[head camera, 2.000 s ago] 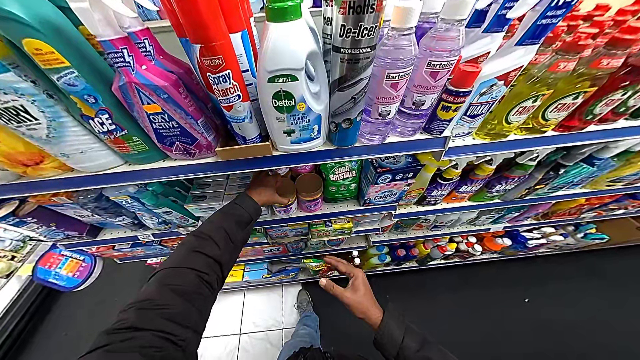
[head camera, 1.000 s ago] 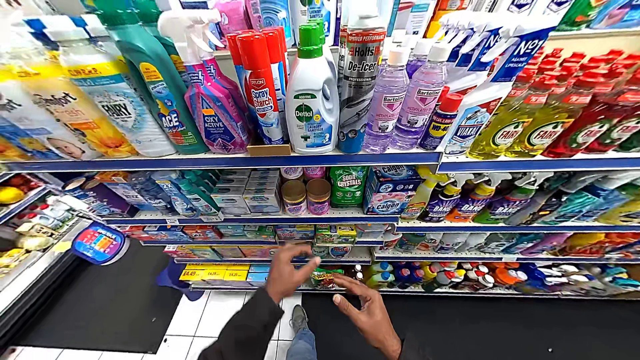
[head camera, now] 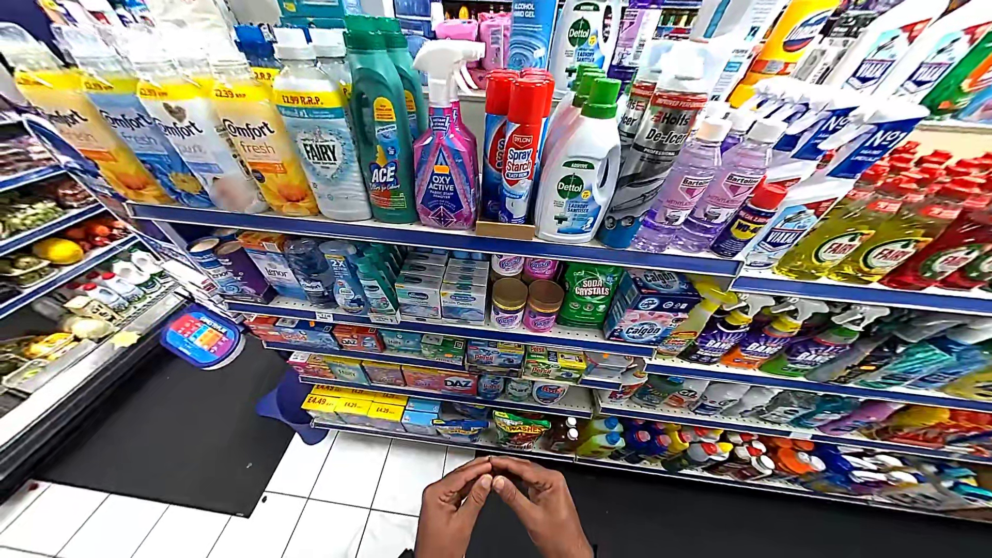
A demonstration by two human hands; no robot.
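Observation:
My left hand [head camera: 456, 504] and my right hand [head camera: 536, 500] are raised at the bottom centre with their fingertips meeting. Nothing shows in either of them. Just beyond them, on the lowest shelf, lies a green and red pouch [head camera: 521, 431]. Higher up, two gold-lidded Vanish tubs [head camera: 542, 306] stand beside a green bag of soda crystals [head camera: 587, 295] and Calgon boxes [head camera: 649, 310]. On the top shelf are a white Dettol bottle [head camera: 577, 174], red-capped spray starch cans [head camera: 521, 155] and a pink trigger spray bottle [head camera: 446, 167].
Shelf edges [head camera: 434, 237] run across the view. Fabric softener bottles [head camera: 252, 139] line the upper left, washing-up liquid bottles [head camera: 891, 232] the right. A produce display [head camera: 58, 249] stands at far left. Black mats [head camera: 178, 434] lie on white tiles [head camera: 333, 473].
My left hand was at the gold-lidded tubs, then came away and down. Both hands, apart before, now meet at the fingertips. The view has swung, showing more of the left side.

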